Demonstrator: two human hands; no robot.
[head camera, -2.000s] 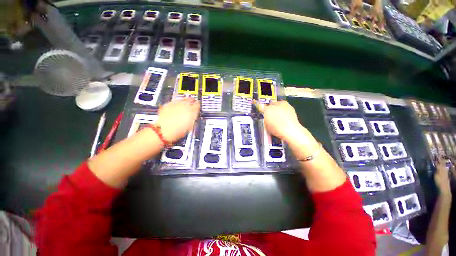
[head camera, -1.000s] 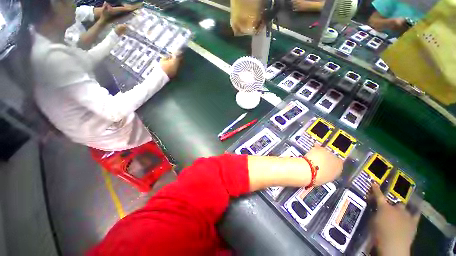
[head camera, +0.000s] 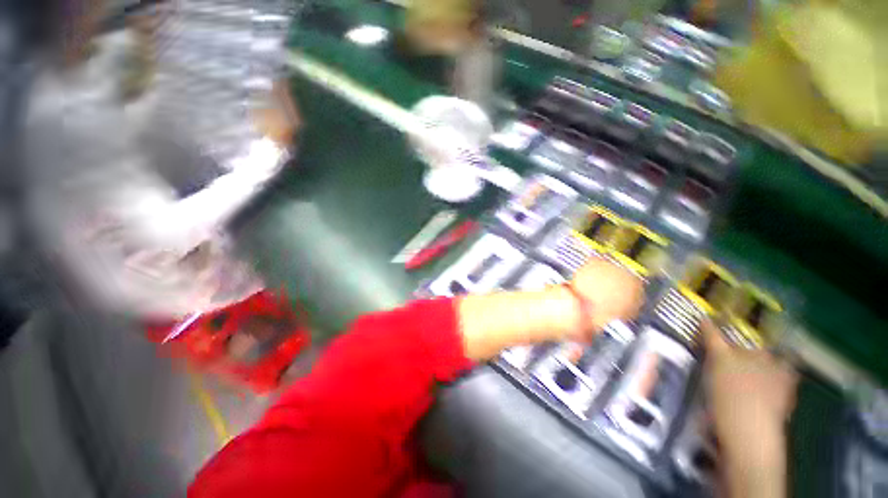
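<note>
The picture is blurred. A clear blister tray (head camera: 602, 425) of keypad mobile phones lies at the lower right. Several phones in its far row are face up with yellow frames, such as one phone (head camera: 596, 230) beside my left hand. Phones with the back side up, such as one (head camera: 643, 389), lie in the near row. My left hand (head camera: 606, 294) is over the face-up phones, fingers at their lower part. My right hand (head camera: 748, 381) is at the right phones, fingertips near the keypads. Blur hides whether either hand grips a phone.
A white desk fan (head camera: 453, 126), a red pen (head camera: 441, 243) and a white pen (head camera: 425, 236) are left of the tray. Another phone tray (head camera: 623, 195) lies beyond. A person in white (head camera: 127, 214) sits at the left by a red stool (head camera: 243, 336).
Since one second ago the view has shifted slightly and blurred, with tray and fan lower-left in the picture. Since two seconds ago it has turned left. Both hands remain over the face-up phones.
</note>
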